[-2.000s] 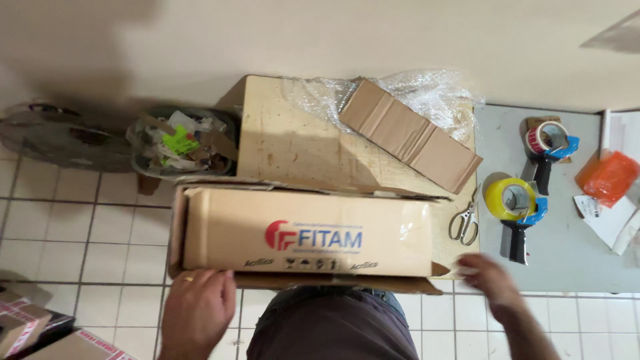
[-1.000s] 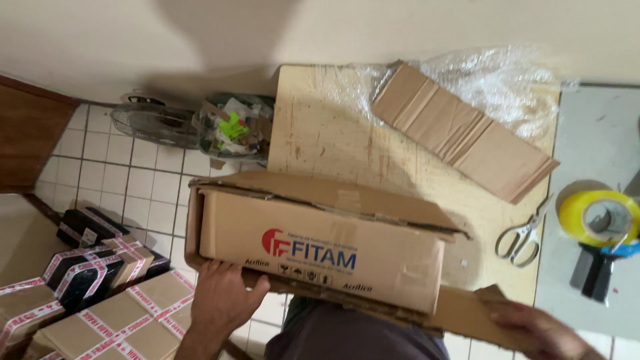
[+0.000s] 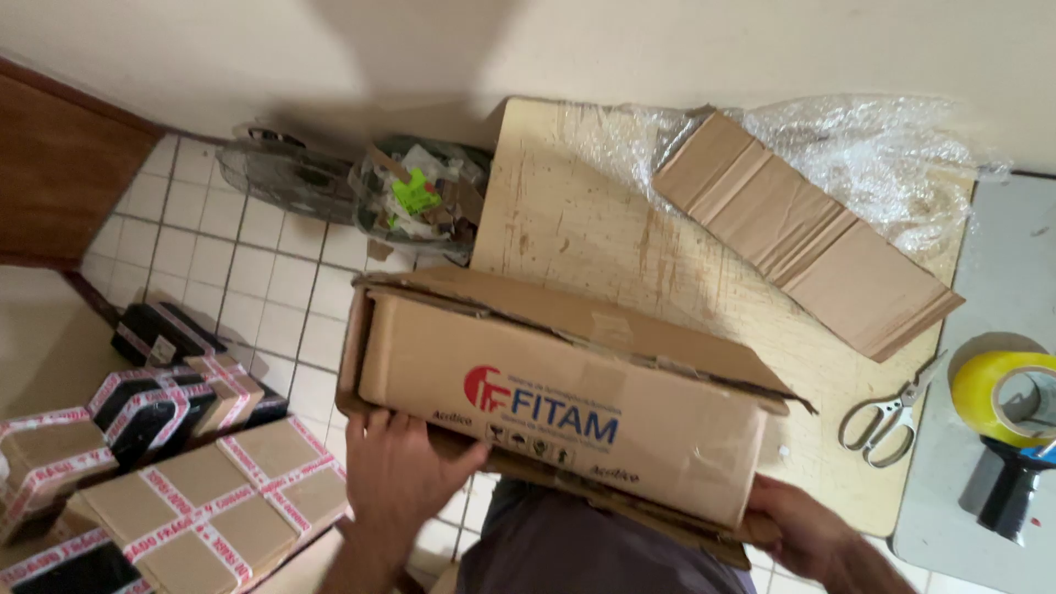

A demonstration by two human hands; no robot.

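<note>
A long printed cardboard box (image 3: 561,412) lies tilted inside a larger cardboard wrapping (image 3: 701,338), across the near edge of the wooden board (image 3: 569,206). My left hand (image 3: 400,470) grips the wrapping's lower edge near its left end, thumb along the edge. At the right end, my right hand (image 3: 796,520) holds a cardboard flap against the box's lower corner; its fingertips are partly hidden. Metal scissors (image 3: 891,417) lie on the board to the right. Behind them a creased cardboard sheet (image 3: 808,239) rests on clear bubble wrap (image 3: 891,173).
A yellow tape roll (image 3: 973,396) on a dispenser lies on the grey surface (image 3: 998,272) at the right. A bin full of scraps (image 3: 421,198) and a floor fan (image 3: 289,177) stand at the back left. Taped parcels (image 3: 206,503) are stacked at the lower left.
My right hand has gone from beside the box, fingers apart, to holding the flap, which stuck out rightward a second ago and is now folded in at the box's end. The view has swung left.
</note>
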